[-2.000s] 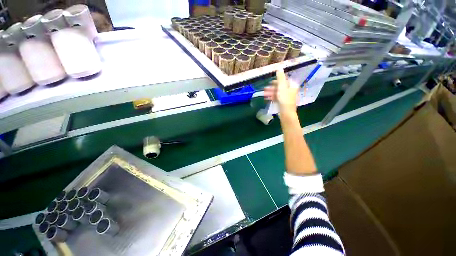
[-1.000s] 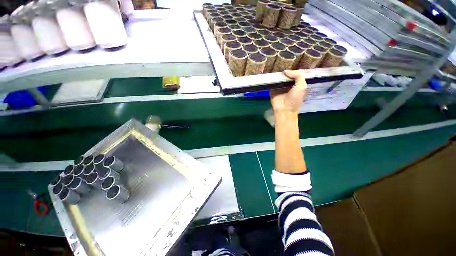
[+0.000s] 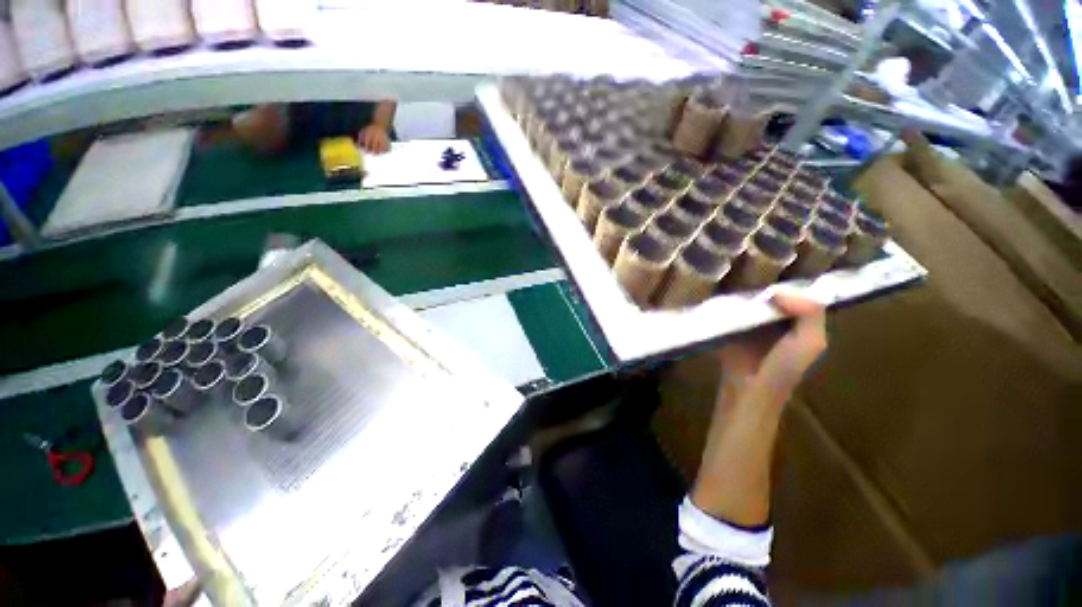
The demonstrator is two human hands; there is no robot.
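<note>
My right hand (image 3: 777,356) grips the near edge of a full parts tray (image 3: 664,332), thumb on top of the white rim. The tray holds tight rows of brownish cylinders (image 3: 694,267), with a few more standing on top. It is off the shelf, tilted, above the bench's right part. A metal-framed tray (image 3: 469,445) is at the lower left, overhanging the bench edge. Short grey tubes (image 3: 208,356) stand in its left corner. A small part of my left hand (image 3: 182,593) shows at its lower left edge; the rest is cut off.
Red-handled scissors (image 3: 71,465) lie on the green bench at left. White housings (image 3: 154,26) line the upper shelf. Across the belt (image 3: 415,249), another person's hand (image 3: 377,133) is beside a yellow object (image 3: 341,158). Large cardboard cartons (image 3: 937,439) stand at right.
My right hand has taken hold of the full parts tray and brought it off the shelf toward me. The view has shifted. Another person's hand now shows across the belt.
</note>
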